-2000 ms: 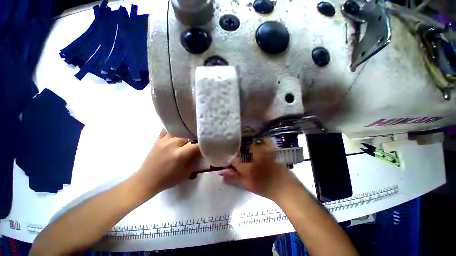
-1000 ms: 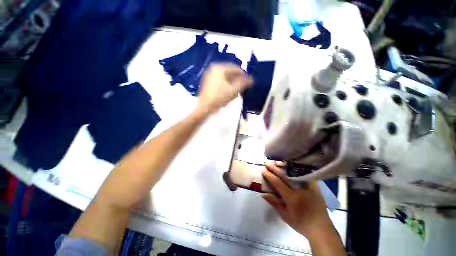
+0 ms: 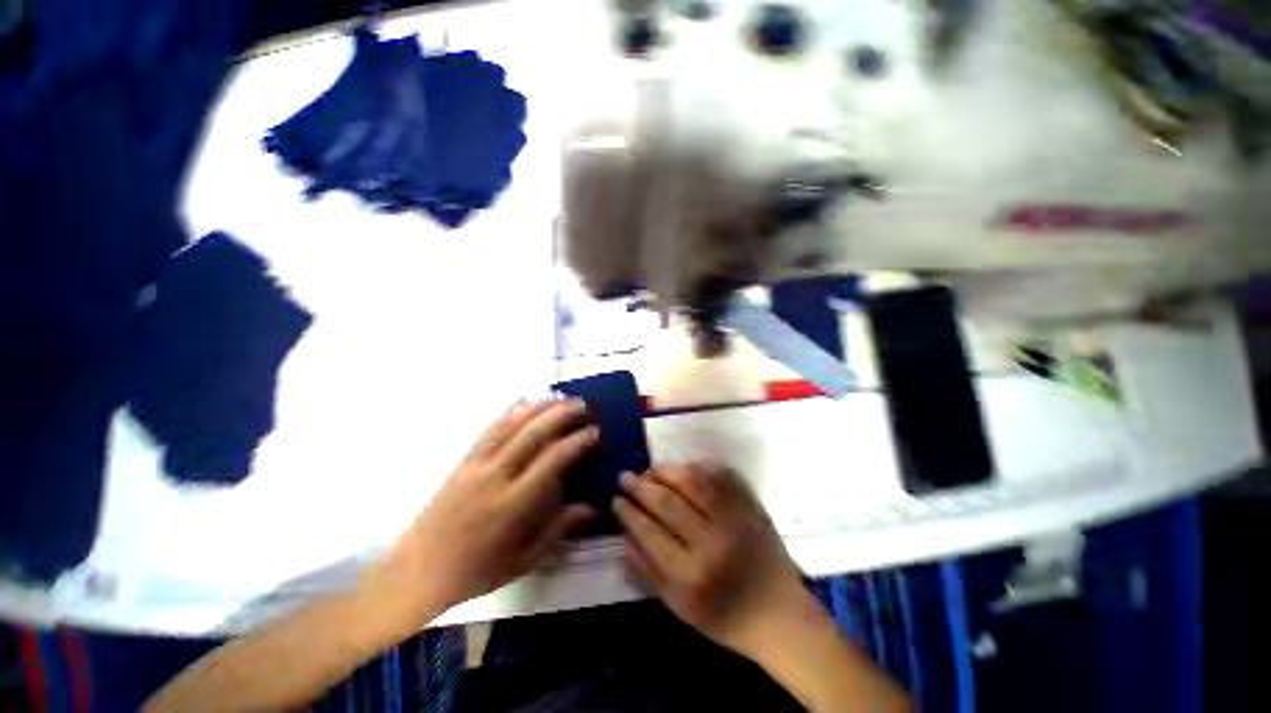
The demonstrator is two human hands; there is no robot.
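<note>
A small dark navy flap piece (image 3: pixel 613 418) lies flat near the table's front edge, left of and in front of the needle area. My left hand (image 3: pixel 509 488) rests on its left side with the fingers over it. My right hand (image 3: pixel 697 543) touches its lower right edge with the fingertips. The presser foot area (image 3: pixel 708 327) is blurred, beyond the piece. A pale blue-grey strip (image 3: pixel 792 348) lies slanted right of the needle, beside a dark navy piece (image 3: pixel 809 309).
The cream sewing machine head (image 3: pixel 892 167) fills the upper right. A black smartphone (image 3: pixel 931 390) and a yellow-green item (image 3: pixel 1090 376) lie at right. A cut-piece stack (image 3: pixel 216 359) and a fanned navy pile (image 3: pixel 404 126) lie at left. Red marks (image 3: pixel 797 392) show on the bed.
My left hand has come back from the upper-left pile to the front edge. My right hand has left the needle area. Both hands are now on a navy piece, and the view has shifted.
</note>
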